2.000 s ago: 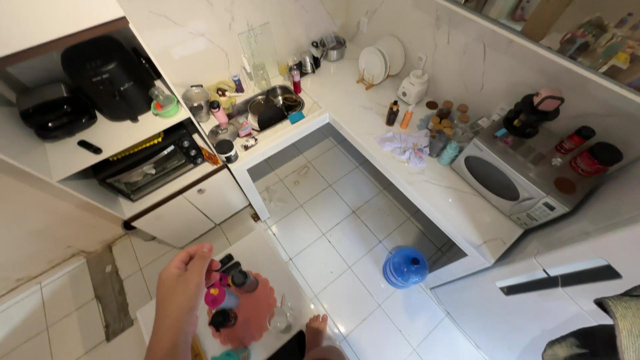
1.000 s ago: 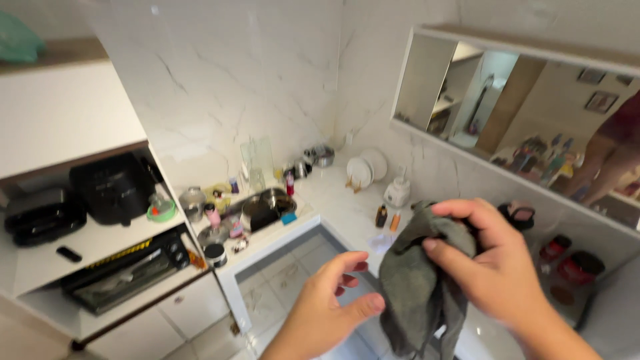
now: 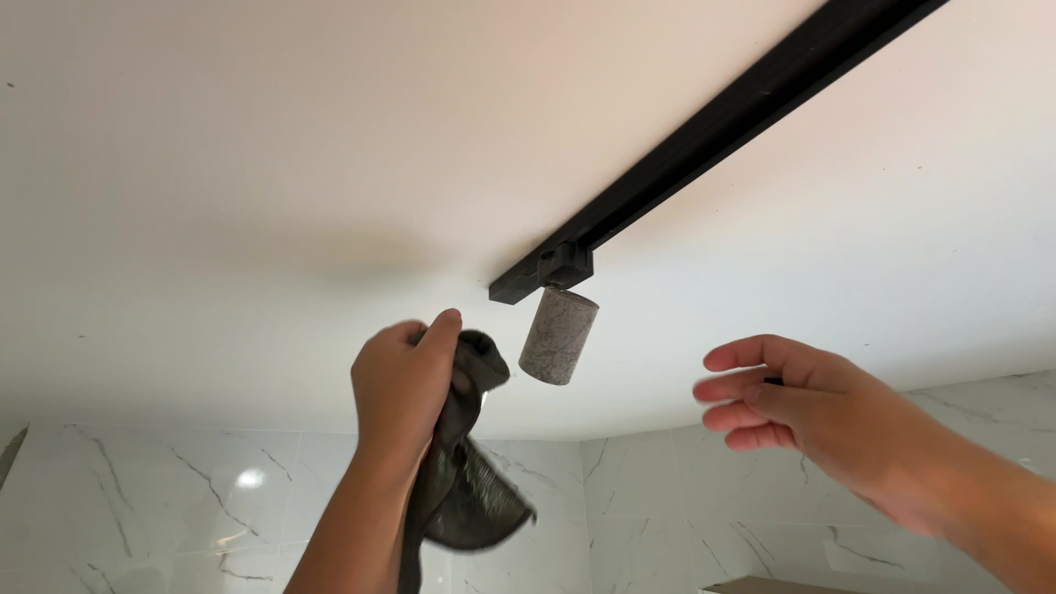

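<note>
A dark grey-green cloth [image 3: 462, 478] is gripped in my left hand [image 3: 404, 388] and hangs down past the wrist. Just above and to the right of that hand, a cylindrical spotlight head [image 3: 559, 337] with a dusty, mottled grey surface tilts down from a black ceiling track [image 3: 709, 124]. Its black adapter [image 3: 566, 264] sits near the track's end. My right hand [image 3: 767, 396] is raised to the right of the spotlight, apart from it, with its fingers spread; a small black thing [image 3: 773, 381] shows between thumb and fingers, too hidden to identify.
The white ceiling [image 3: 247, 165] fills most of the view. Below it are marble-look wall tiles [image 3: 206, 487] that meet in a corner. The top edge of a cabinet or shelf [image 3: 775, 586] shows at the bottom right.
The view has swung up from the kitchen counter to the ceiling. The cloth, in my right hand one second ago, is now in my left hand. Both hands are raised near the spotlight.
</note>
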